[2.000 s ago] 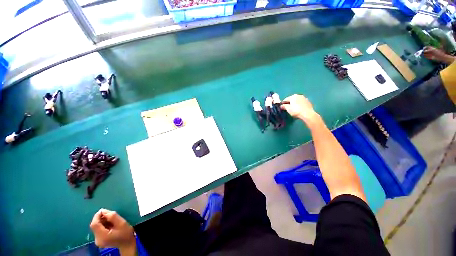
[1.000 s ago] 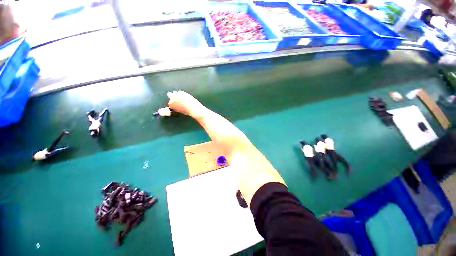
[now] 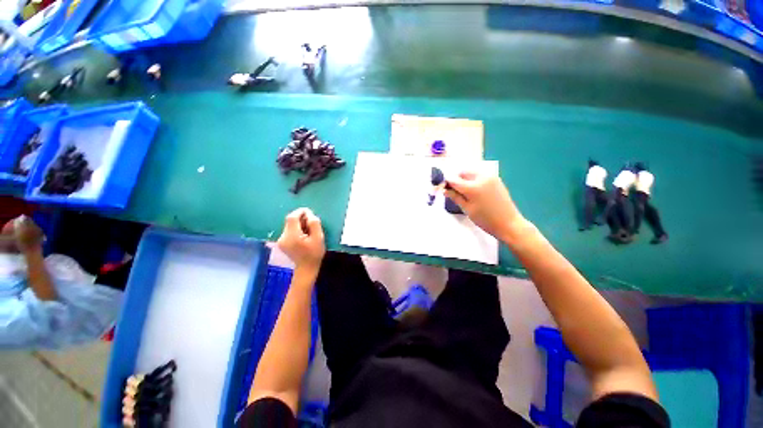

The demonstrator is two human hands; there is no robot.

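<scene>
My right hand (image 3: 481,201) is over the white board (image 3: 393,209), its fingers closed on a black-and-pale figure (image 3: 436,180). The black block (image 3: 454,206) lies on the board, partly hidden by my right hand. My left hand (image 3: 303,239) is curled at the bench's front edge, left of the board. A dark spot shows at its fingertips, but I cannot tell if it is a part. A loose heap of small dark parts (image 3: 308,157) lies beyond my left hand. Three figures (image 3: 622,201) lie side by side at the right.
A purple round item (image 3: 437,147) is on the cardboard (image 3: 408,134) behind the board. More figures lie on the belt (image 3: 468,58). Blue bins (image 3: 138,159) are at left. A large blue tray (image 3: 197,309) with finished figures is beside my left leg. A person's hand (image 3: 27,234) shows far left.
My right hand has come back from the belt to the board with a figure. The belt figure it reached is gone from the belt. The view has swung left and down, showing the tray.
</scene>
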